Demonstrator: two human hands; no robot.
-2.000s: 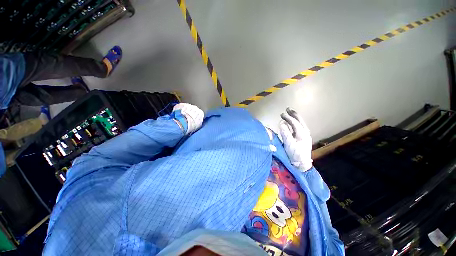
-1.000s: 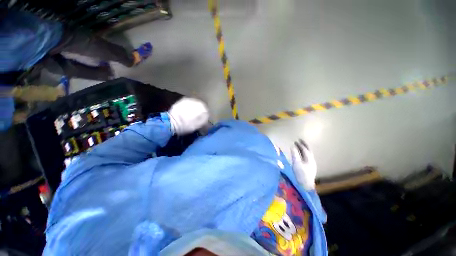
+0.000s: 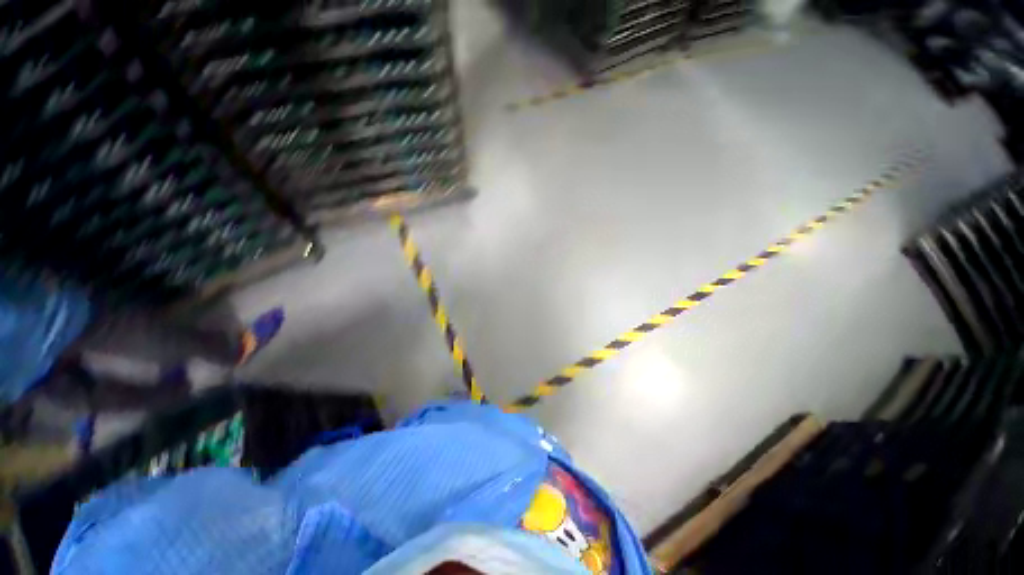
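Observation:
Neither of my hands shows in the head view. Just left of my blue smock (image 3: 416, 477) stands a black tote (image 3: 294, 421), partly hidden by my sleeve. Green circuit boards (image 3: 221, 443) with pale parts lie in it, blurred. A cartoon-print shirt shows at the smock's opening.
Tall rack trolleys (image 3: 371, 112) full of boards stand at the upper left. A person's shoe (image 3: 261, 334) and legs are at the left. Yellow-black tape (image 3: 674, 309) crosses the grey floor. Black stacked totes (image 3: 831, 494) with a wooden edge (image 3: 736, 494) are at the lower right.
The view has tilted up, showing more racks and floor. Both gloved hands have gone out of sight. The tote and smock now sit lower in the picture.

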